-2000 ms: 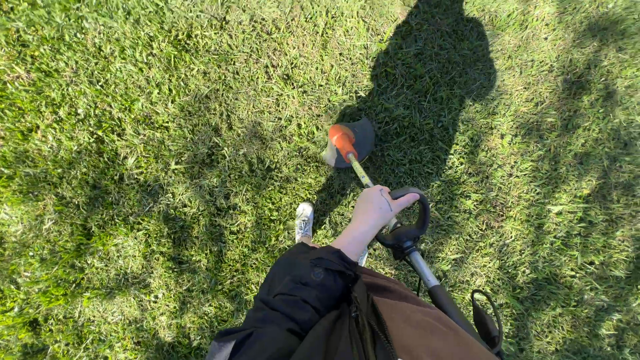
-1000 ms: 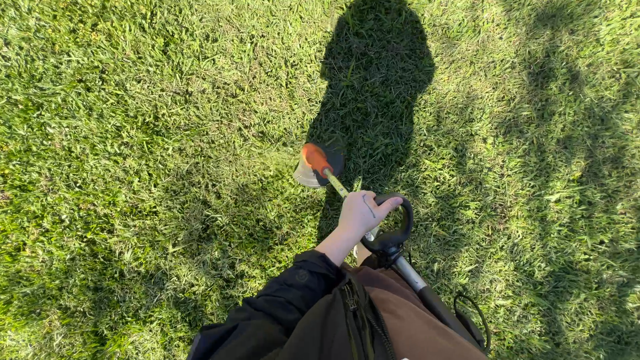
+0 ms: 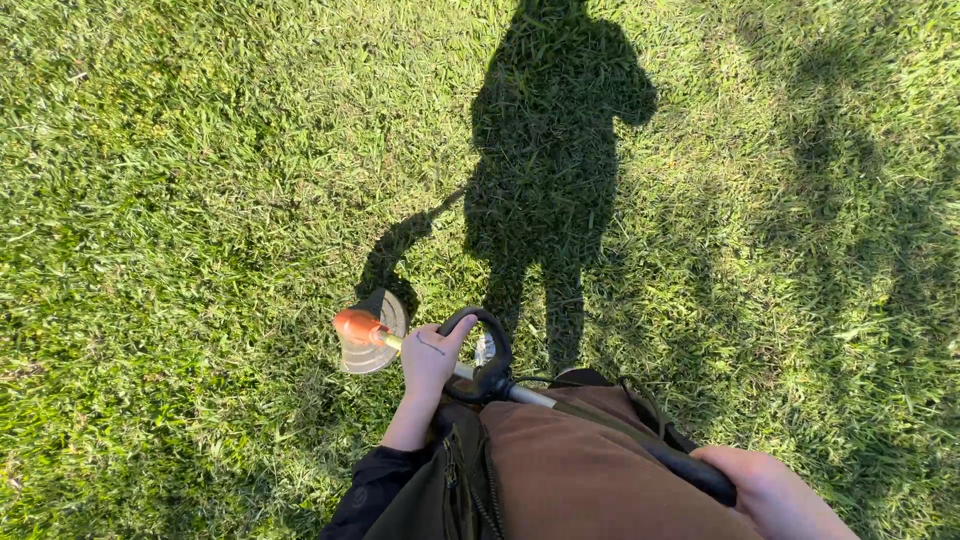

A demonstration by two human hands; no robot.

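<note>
My left hand (image 3: 431, 360) is closed round the black loop handle (image 3: 501, 360) of a string trimmer, its thumb along the top of the loop. The trimmer's orange head (image 3: 358, 328) and its semicircular guard (image 3: 375, 352) are low over the grass, just left of that hand. A silver shaft (image 3: 531, 397) runs from the loop across my front to the lower right. There my right hand (image 3: 757, 480) grips the black rear end (image 3: 694, 472) of the trimmer, its fingers partly hidden. Whether the cutting line spins cannot be told.
Short grass (image 3: 187, 225) stretches all around. My shadow (image 3: 547, 150) falls ahead of me, with the trimmer's shadow (image 3: 397, 240) beside it. One light shoe (image 3: 485, 349) shows through the loop handle. A black cord (image 3: 652, 401) curves near the shaft. More shadows lie at the right.
The trimmer head has swung left and nearer to my body, and my left hand has moved with it. My right hand, out of view before, now shows at the lower right.
</note>
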